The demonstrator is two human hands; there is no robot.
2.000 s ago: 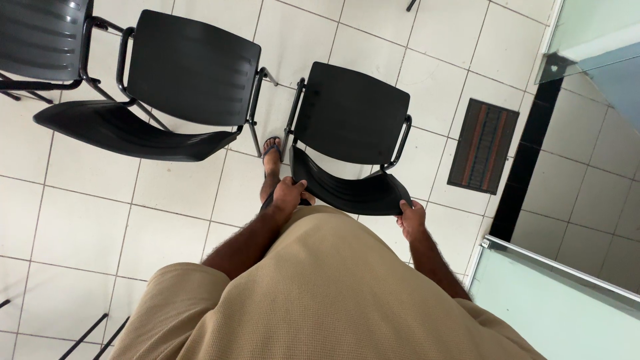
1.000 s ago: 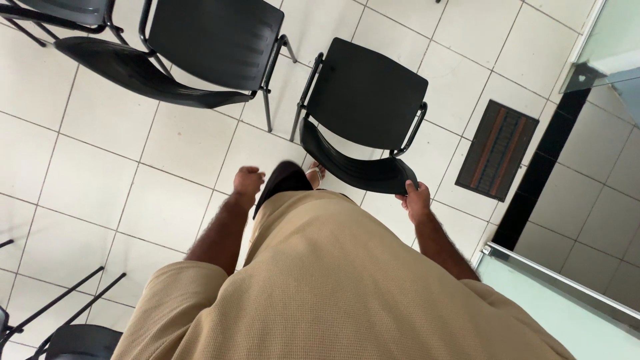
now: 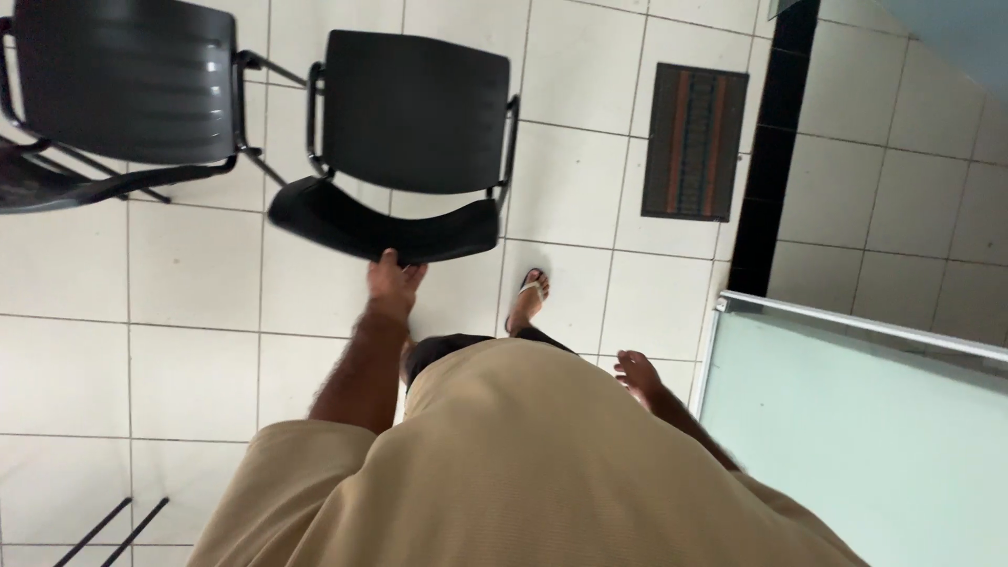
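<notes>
A black chair with a metal frame and a curved backrest (image 3: 386, 228) stands in front of me, its seat (image 3: 417, 114) turned away from my body. My left hand (image 3: 396, 283) touches the middle of the backrest's top edge, thumb on top; whether the fingers curl round it is hidden. Down beside my body on the right hangs my right hand (image 3: 639, 375), apart from everything, holding nothing, with its fingers somewhat spread.
Another black chair (image 3: 126, 79) stands close on the left. A striped doormat (image 3: 695, 142) lies on the tiled floor (image 3: 567, 173) to the right. A frosted glass panel with a metal rail (image 3: 858, 327) is at the right. Thin chair legs (image 3: 130, 524) show at the lower left.
My right hand has let go of the backrest and moved down beside my body. My left hand, off the chair one second ago, is now on the backrest. The view has shifted.
</notes>
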